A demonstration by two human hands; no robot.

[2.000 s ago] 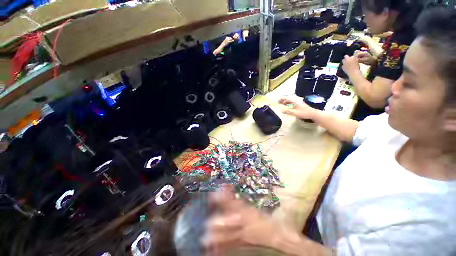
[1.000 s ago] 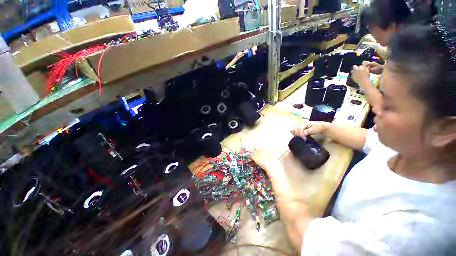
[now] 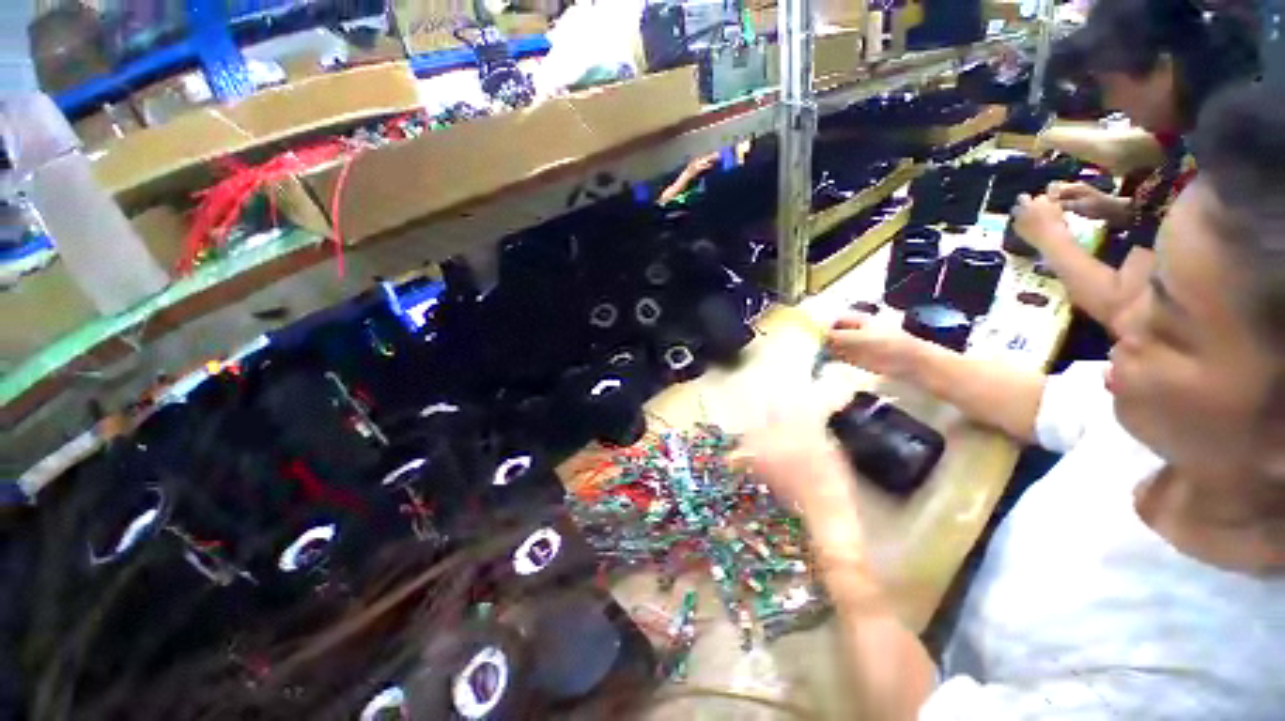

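Observation:
Neither of my hands shows. Black housings with white-silver rings [image 3: 537,551] stand in rows at the left and lower left, partly behind blurred dark strands like hair. A wide dark round housing [image 3: 575,645] is at the bottom centre. A tangled pile of wired circuit boards [image 3: 691,514], green and silver with red wires, lies on the tan bench [image 3: 733,690] beside them. A single black cylindrical housing [image 3: 891,444] lies on its side on the bench, right of the pile, in front of the neighbouring worker.
A worker in white [image 3: 1099,549] sits at the right, one blurred hand by the pile, the other farther back. Another worker is beyond. A metal post [image 3: 795,197] and a shelf with an open carton [image 3: 522,155] of red wires overhang the bench.
The view has shifted, so more shelf shows. The neighbour's blurred hand and the dark housing it held at bottom centre have moved apart. The neighbour's far hand has left the black housing on the bench.

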